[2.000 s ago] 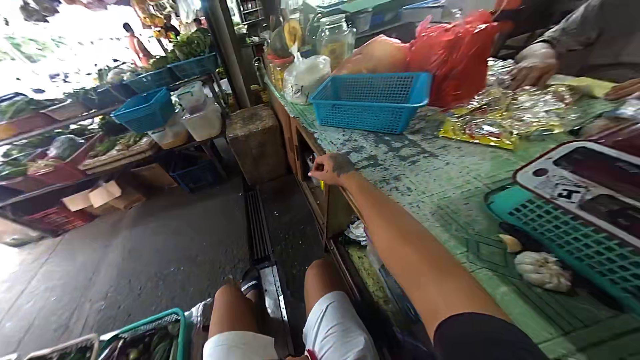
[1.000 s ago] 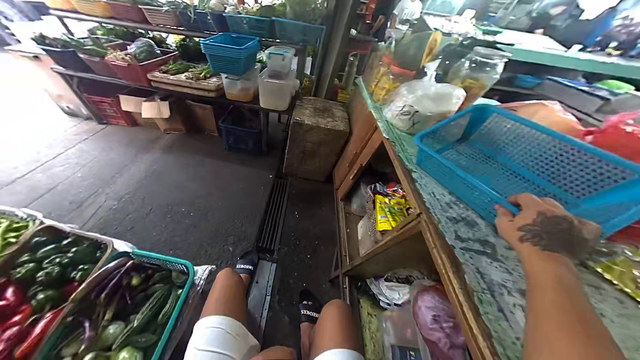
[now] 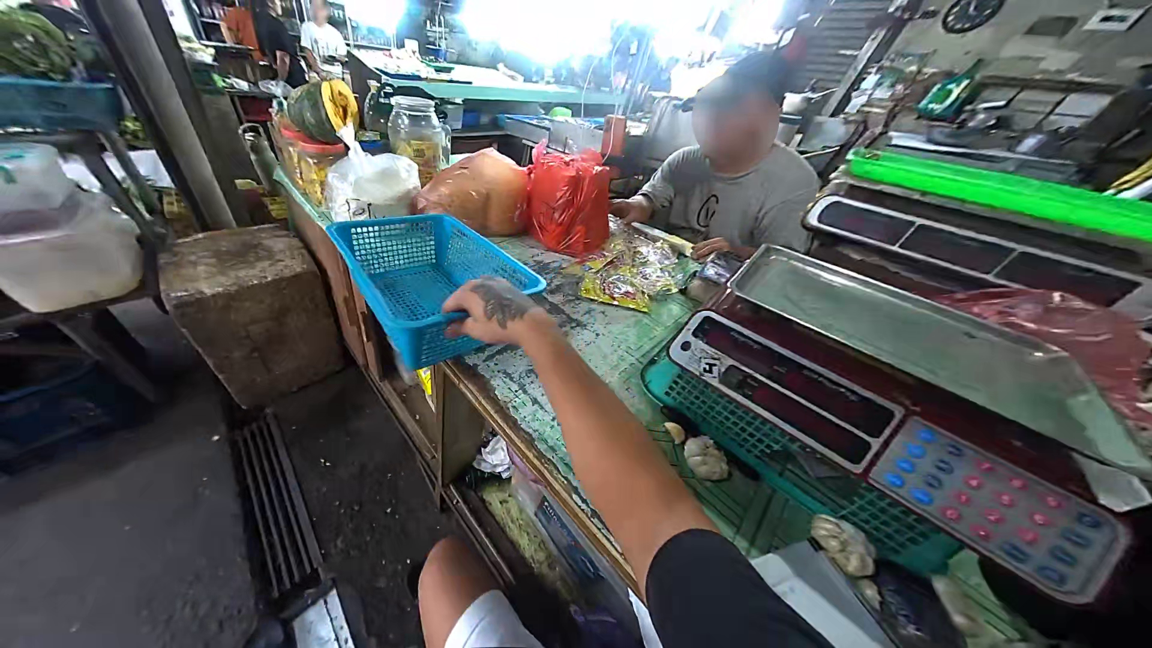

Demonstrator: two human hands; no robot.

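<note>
My right hand point(image 3: 493, 310), tattooed on its back, grips the near rim of a blue perforated plastic basket point(image 3: 416, 337). The basket holds nothing that I can see, and its near left end juts over the edge of the green worn counter point(image 3: 585, 346). Behind it stand a tied white plastic bag point(image 3: 371, 184), an orange-tinted bag point(image 3: 477, 191) and a red plastic bag point(image 3: 570, 200). Shiny yellow packets point(image 3: 625, 279) lie to the right of the basket. My left hand is out of view.
Across the counter sits a person in a grey shirt point(image 3: 729, 202), hands near the packets. A digital scale point(image 3: 792, 387) with a metal tray point(image 3: 909, 333) stands at right, garlic point(image 3: 705, 457) beside it. Below left are a worn block-shaped box point(image 3: 247, 310) and a floor grate point(image 3: 279, 504).
The view has swung up and to the right since one second ago. Two seconds ago my right hand was at the counter's edge, off the basket; now it holds the rim, and the basket overhangs the edge.
</note>
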